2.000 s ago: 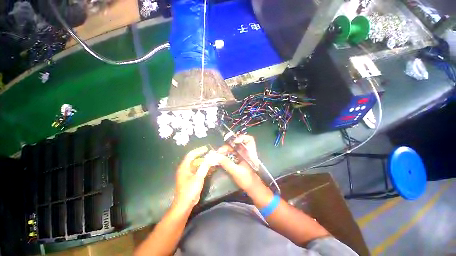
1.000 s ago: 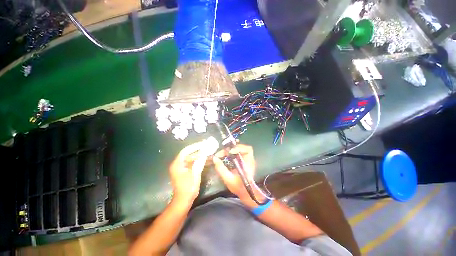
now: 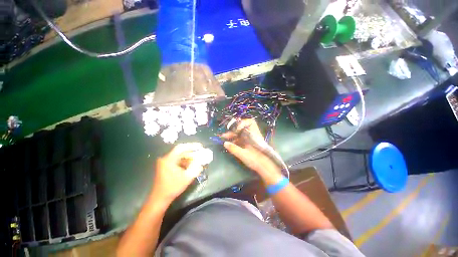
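Observation:
My left hand (image 3: pixel 173 173) is closed on a white plastic part (image 3: pixel 202 154), over the front of the bench. Small dark and pale bits show just below its fingers. My right hand (image 3: pixel 247 140), with a blue wristband, holds the soldering iron (image 3: pixel 235 124) and its pale cord runs back past the wrist. A short blue lead wire (image 3: pixel 217 139) shows at its fingertips. The pile of white parts (image 3: pixel 173 120) lies below the fume hood (image 3: pixel 188 83). The tangled lead wires (image 3: pixel 256 106) lie just beyond my right hand.
A black component tray (image 3: pixel 55 180) is at left. The green belt (image 3: pixel 75 75) runs behind, with a wired assembly (image 3: pixel 13 123) at far left. The soldering station (image 3: pixel 321 90), green solder spool (image 3: pixel 337 29) and blue stool (image 3: pixel 388 166) are at right. A carton (image 3: pixel 301 193) stands below the bench edge.
My right hand has moved away from my left hand, toward the lead wires, and a blue wire now shows at its fingertips. My left hand still holds the white part. The wired assembly has moved left.

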